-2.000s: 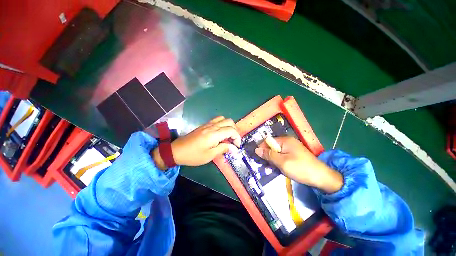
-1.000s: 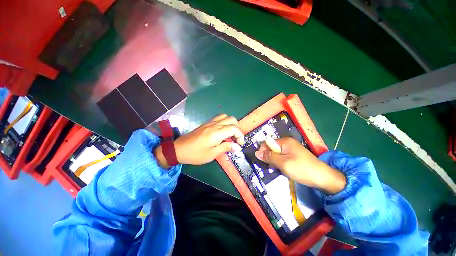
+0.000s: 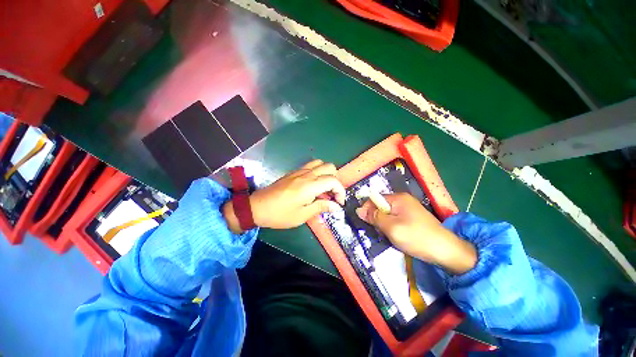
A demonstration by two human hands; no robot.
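An open tablet (image 3: 364, 256) lies in a red tray (image 3: 353, 284) on the green bench, with a white battery, an orange flex cable (image 3: 414, 286) and a mainboard (image 3: 376, 183) at its far end. My left hand (image 3: 300, 197), with a dark red wrist strap (image 3: 241, 200), is at the tray's left edge, its fingertips over the mainboard's left side. Whether they hold a small piece is too small to tell. My right hand (image 3: 408, 224) is over the mainboard, closed on a pale pointed tool (image 3: 380, 202); its tip is hard to make out.
Black sheets (image 3: 207, 136) lie on the bench, left of the tray. More trayed tablets (image 3: 120, 222) stand at the left. A dark block (image 3: 115, 52) is beside a red bin (image 3: 42, 35). Beyond the chipped white edge strip (image 3: 349, 67), a red tray (image 3: 439, 35) is on the green conveyor.
The red tray on the conveyor has moved further right and into view. Both hands stay over the mainboard with only slight shifts. The whole view has shifted slightly.
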